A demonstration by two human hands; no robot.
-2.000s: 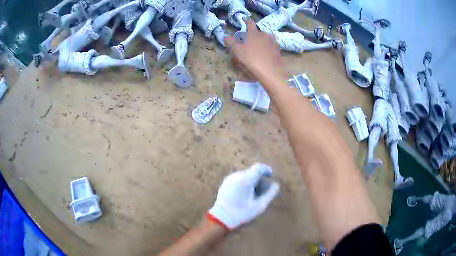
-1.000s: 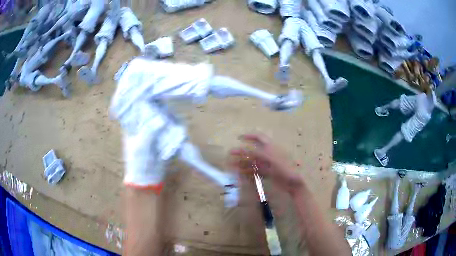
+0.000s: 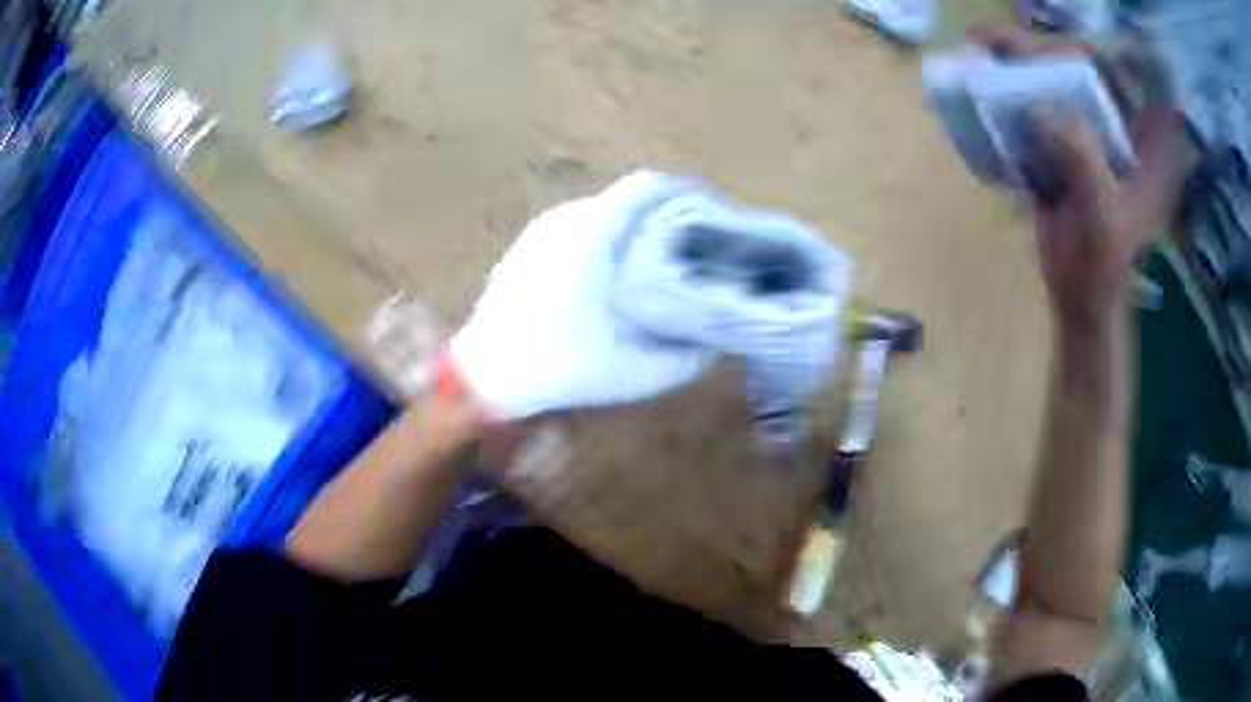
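My left hand [image 3: 569, 295], in a white glove with an orange cuff, holds a figure lower body [image 3: 796, 364] near the middle of the view. Its oval hollow waist faces up. My right hand [image 3: 1098, 192], bare, holds a pale-grey boxy waist connector [image 3: 1036, 110] at the upper right, apart from the lower body. A mallet [image 3: 858, 425] with a yellow and black head lies on the cardboard to the right of the lower body. The picture is blurred.
A blue crate [image 3: 323, 425] with white liner [image 3: 144, 398] stands at the left. A loose grey connector [image 3: 312, 89] lies on the cardboard [image 3: 549, 96] at the upper left. Another pale piece [image 3: 899, 14] is at the top edge. A green surface [image 3: 1166, 412] is at the right.
The view has shifted down and left. My left hand has turned the lower body so its waist faces up. The mallet is out of my right hand, which now holds a connector.
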